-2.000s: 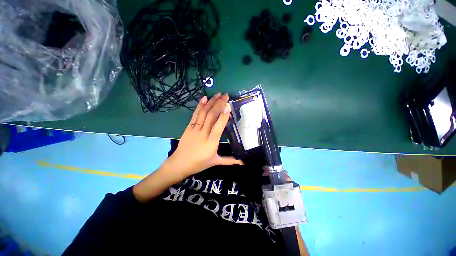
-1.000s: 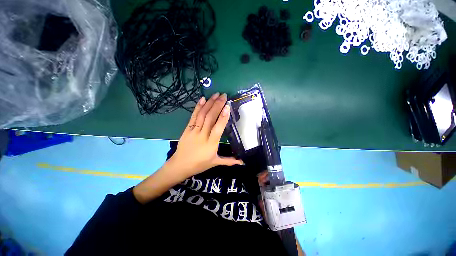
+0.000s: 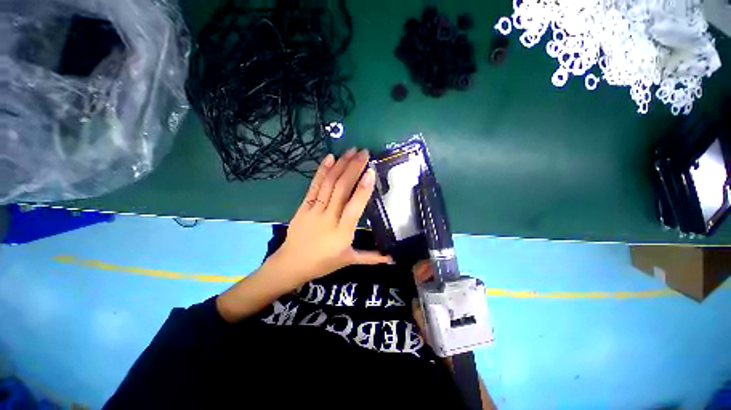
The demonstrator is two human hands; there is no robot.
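Note:
A black rectangular device housing (image 3: 403, 194) with a bright middle lies at the bench's front edge. My left hand (image 3: 327, 210) rests along its left side, fingers extended and thumb at its near end, holding it. A handheld tool (image 3: 455, 316) with a grey-white blocky body and black barrel lies over the housing's right side, its front end on the frame. My right hand (image 3: 425, 275) is mostly hidden behind the tool; only some fingers show, around the tool's body.
A tangle of black cords (image 3: 268, 96) lies behind my left hand, with a single white ring (image 3: 335, 130) beside it. Black round parts (image 3: 437, 52), a white ring pile (image 3: 617, 40), stacked housings (image 3: 697, 180), a clear plastic bag (image 3: 148, 104) and a cardboard box (image 3: 691, 271) surround the work.
The tool's front end has shifted slightly along the housing's right side, and its white body has moved up a little. My left hand and the housing stay nearly in place.

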